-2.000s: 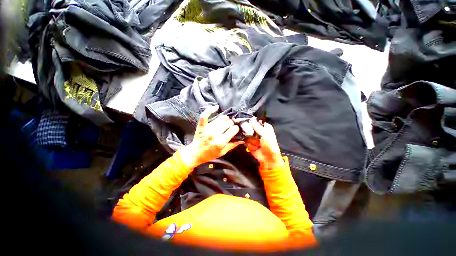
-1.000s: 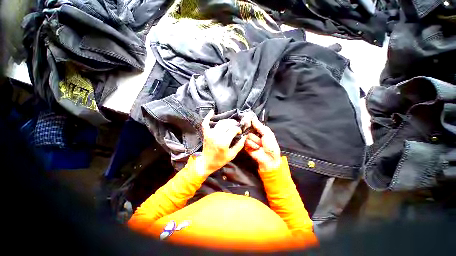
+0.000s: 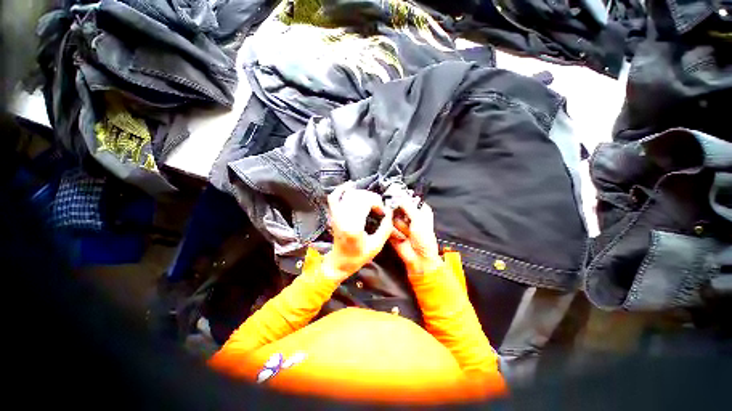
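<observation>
A dark grey denim jacket (image 3: 498, 185) lies over the table's front edge and hangs towards my lap, with gold buttons along its lower strip. My left hand (image 3: 353, 226) pinches a bunched fold of the jacket with thumb and fingertips. My right hand (image 3: 413, 233) is right beside it, fingers curled at the same fold, fingertips nearly touching the left ones. A small dark point shows by the right fingertips; whether it is a tool I cannot tell. The exact spot between the fingers is partly hidden.
A garment pile (image 3: 152, 64) with yellow-green print lies at left. Another jacket (image 3: 666, 217) lies at right. More dark garments are at the back on the white table (image 3: 209, 144). Blue and checked cloth (image 3: 79, 205) is low at left.
Both hands stay at the bunched fold. My left hand has turned slightly, its thumb and finger now forming a ring. The cloth between the hands has shifted a little.
</observation>
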